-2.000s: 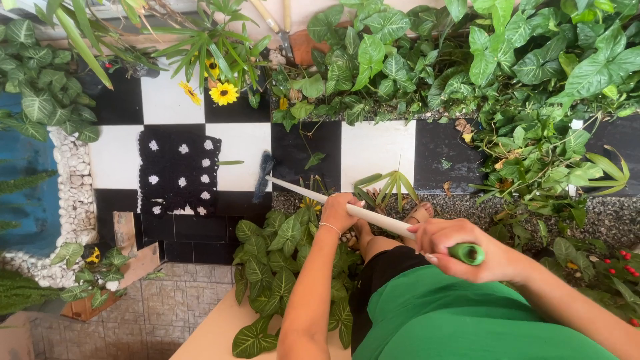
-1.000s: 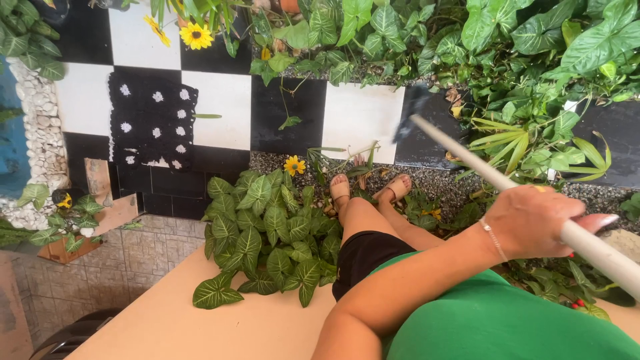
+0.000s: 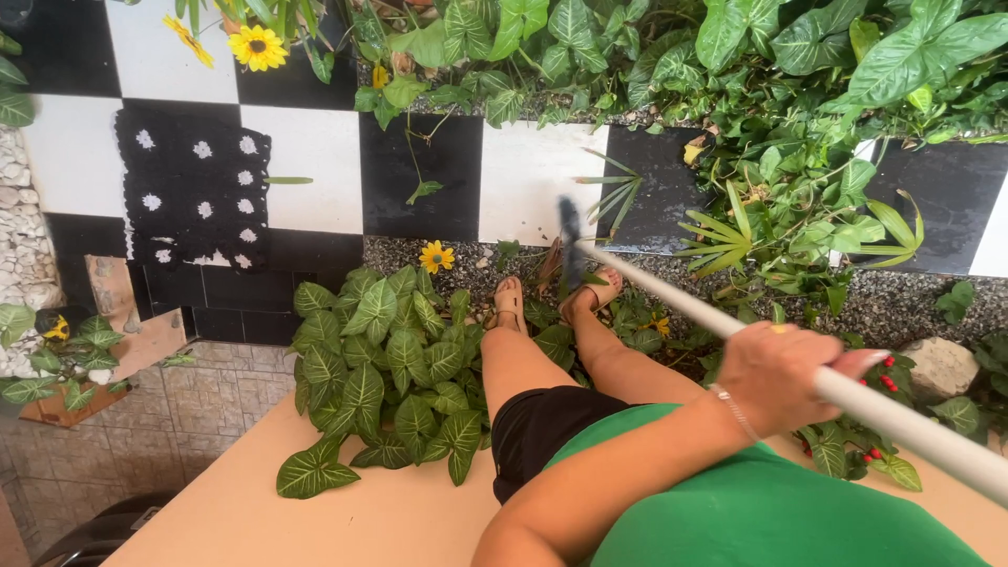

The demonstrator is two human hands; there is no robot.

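Observation:
My left hand point(image 3: 787, 374), with a thin bracelet at the wrist, is closed around the pale pole point(image 3: 677, 295) of a long-handled floor tool. Its narrow dark head point(image 3: 570, 240) is blurred and lies at the border of the white tile point(image 3: 543, 177) and the gravel, close to my sandalled feet; whether it is a brush or a squeegee I cannot tell. Just right of the head, a cut palm leaf point(image 3: 626, 189) spreads over the white and black tiles. My right hand is out of view, and the pole runs off the right edge.
A black crocheted mat point(image 3: 193, 177) with white flowers lies on the checkered path, a narrow leaf point(image 3: 289, 180) beside it. Leafy plants point(image 3: 386, 346) and gravel point(image 3: 465, 264) border the path. More palm leaves point(image 3: 720, 236) and trailing vines point(image 3: 811, 189) cross it. A stone point(image 3: 941, 366) sits right.
The tool's head has moved from near the mat to the right, then back left toward my feet. My right hand, on the pole's green end two seconds ago, has left the view.

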